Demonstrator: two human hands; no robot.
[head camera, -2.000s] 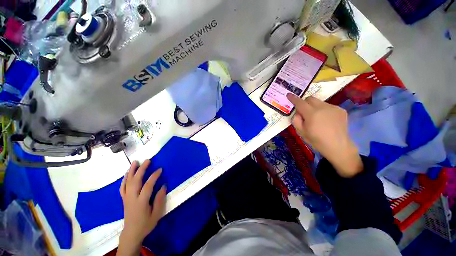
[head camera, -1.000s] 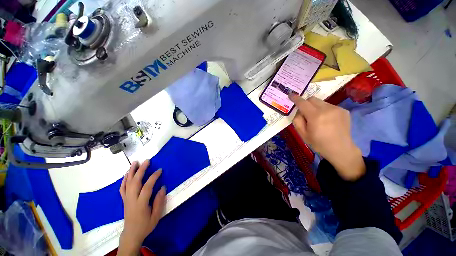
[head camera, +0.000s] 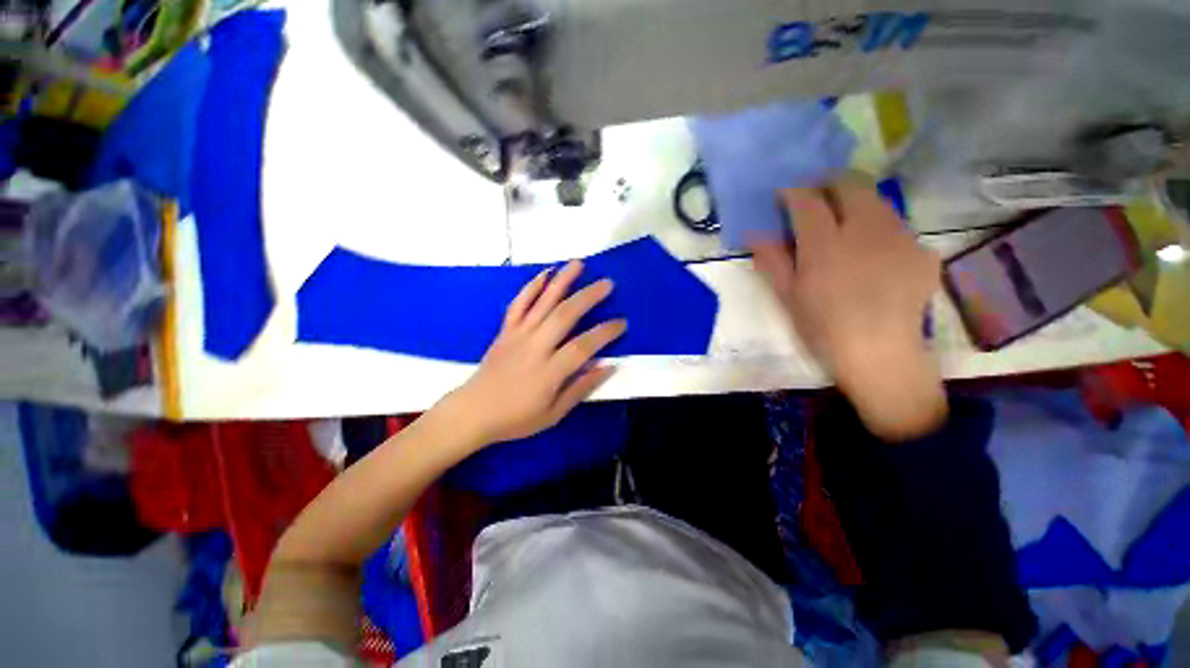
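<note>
A long bright blue collar piece (head camera: 405, 308) with angled ends lies flat on the white machine table. My left hand (head camera: 546, 350) rests on its right half, fingers spread, pressing rather than gripping. My right hand (head camera: 848, 281) is blurred, at the lower right edge of the pale blue pieces (head camera: 750, 163); whether its fingers hold one cannot be told. The smartphone (head camera: 1040, 277) lies right of my right hand, its screen dimmer and blurred. The sewing machine head (head camera: 679, 59) stands behind, with its needle end above and behind the collar piece.
Long blue strips (head camera: 235, 183) lie at the table's left. A crumpled clear bag (head camera: 98, 261) is at the far left. A black ring handle (head camera: 694, 202) sits beside the pale pieces. Yellow-tan pieces (head camera: 1122, 307) lie by the phone. Red baskets (head camera: 281, 502) are below the table edge.
The view has turned and shifted left. My right hand has left the phone and moved left to the pale blue pieces. My left hand still rests on the blue collar piece. The phone screen has dimmed.
</note>
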